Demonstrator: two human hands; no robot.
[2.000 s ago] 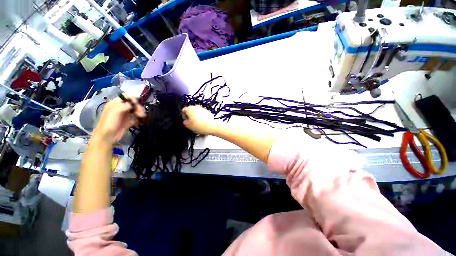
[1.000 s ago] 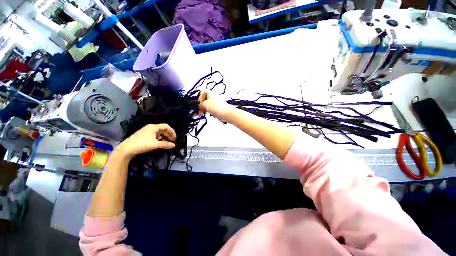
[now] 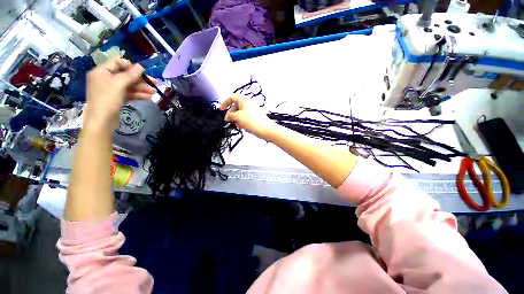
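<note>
A bushy heap of black strips [image 3: 187, 146] lies on the left of the table, against the purple bin. My left hand [image 3: 118, 86] is raised left of the bin, above the grey machine housing, and pinches the end of a dark strip that runs down toward the heap. My right hand [image 3: 241, 113] is at the heap's upper right edge, its fingertips at the black strips; whether it grips one cannot be told. A bundle of cut black strips [image 3: 368, 136] lies roughly parallel in the middle of the table.
Scissors [image 3: 481, 182] and a black smartphone [image 3: 501, 141] lie at the right. A white sewing machine [image 3: 454, 63] stands at the back right. The purple bin [image 3: 216, 68] stands behind the heap. A thread spool [image 3: 122, 175] is at the left. A ruler [image 3: 258, 177] runs along the near edge.
My left hand has risen from the front of the heap up and to the left, now with a strip in its fingers. My right hand has stayed near the heap's upper right edge.
</note>
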